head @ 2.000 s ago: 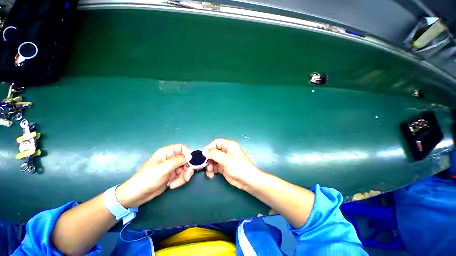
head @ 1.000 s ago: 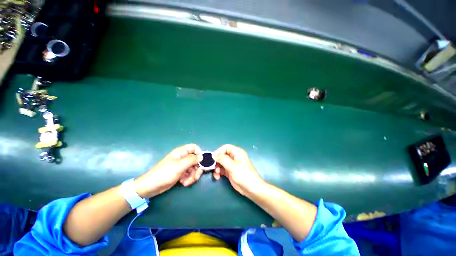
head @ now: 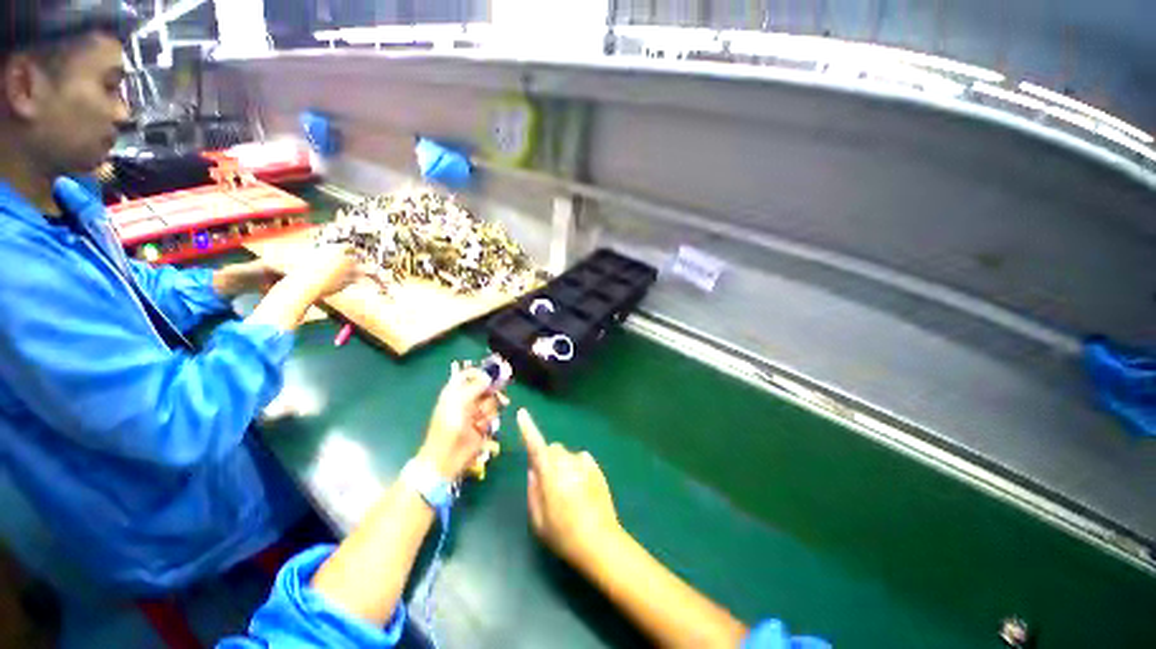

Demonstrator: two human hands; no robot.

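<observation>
My left hand holds a small round module with a dark and pale look at its fingertips, near the black compartment tray's front corner. It is blurred, so its details cannot be told. My right hand is apart from it, over the green belt, with the index finger extended and no object visible in it. The black compartment tray lies ahead, with a white ring at its near end and another ring behind. Yellowish pieces show partly behind my left hand.
A person in a blue smock works at the left, hands by a brown board bearing a heap of gold-silver sub-assemblies. Red trays stand beyond. A grey metal guard borders the green belt. A small unit lies at the lower right.
The view has swung left and up. My hands have come apart: my left hand keeps the round module and is nearer the black tray, while my right hand has let go.
</observation>
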